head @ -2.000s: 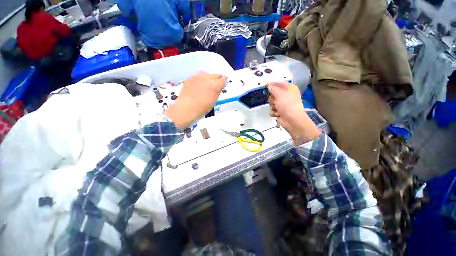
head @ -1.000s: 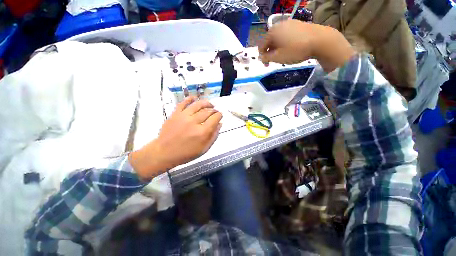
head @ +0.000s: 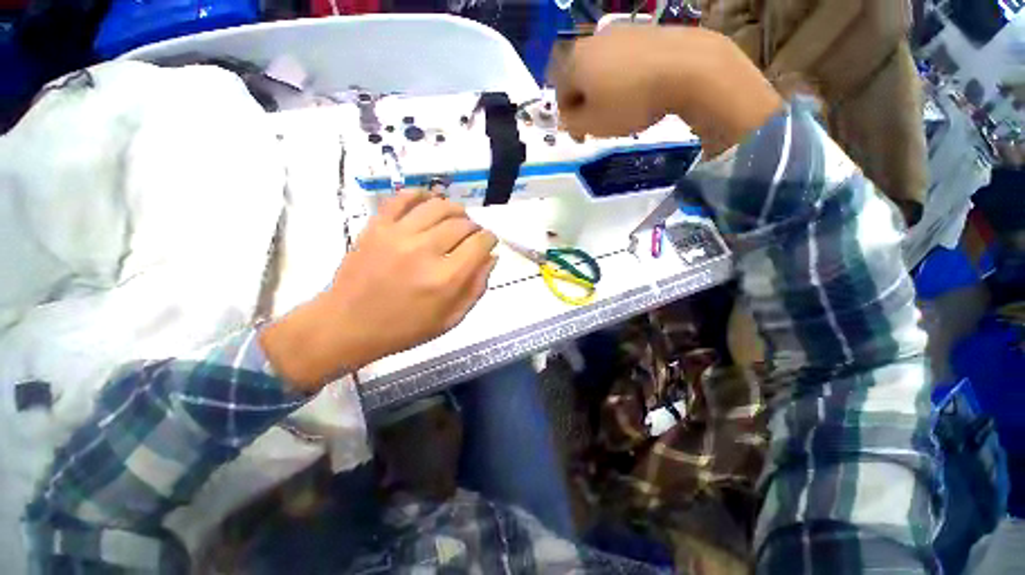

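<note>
The white sewing machine head (head: 562, 174) with a blue stripe and a black strap (head: 502, 152) stands on the white table. My left hand (head: 410, 270) is in front of the needle end, back of the hand up; its fingertips are hidden, and whether it grips anything cannot be told. My right hand (head: 641, 84) is raised over the top of the machine head, fingers curled; no held thing is visible. Scissors (head: 570, 273) with green and yellow loops lie on the table right of my left hand. White padded material (head: 146, 202) fills the left side.
Brown plaid fabric (head: 691, 416) hangs below the table at right. Tan garments (head: 865, 101) are piled at back right. A small pink-and-blue item (head: 658, 239) lies at the table's right end. A marked strip (head: 540, 340) runs along the front edge. Blue crates stand at back left.
My left hand has come down from the machine top to the needle area. My right hand has stayed raised above the head and shifted up. The black strap now shows. The view has tilted down.
</note>
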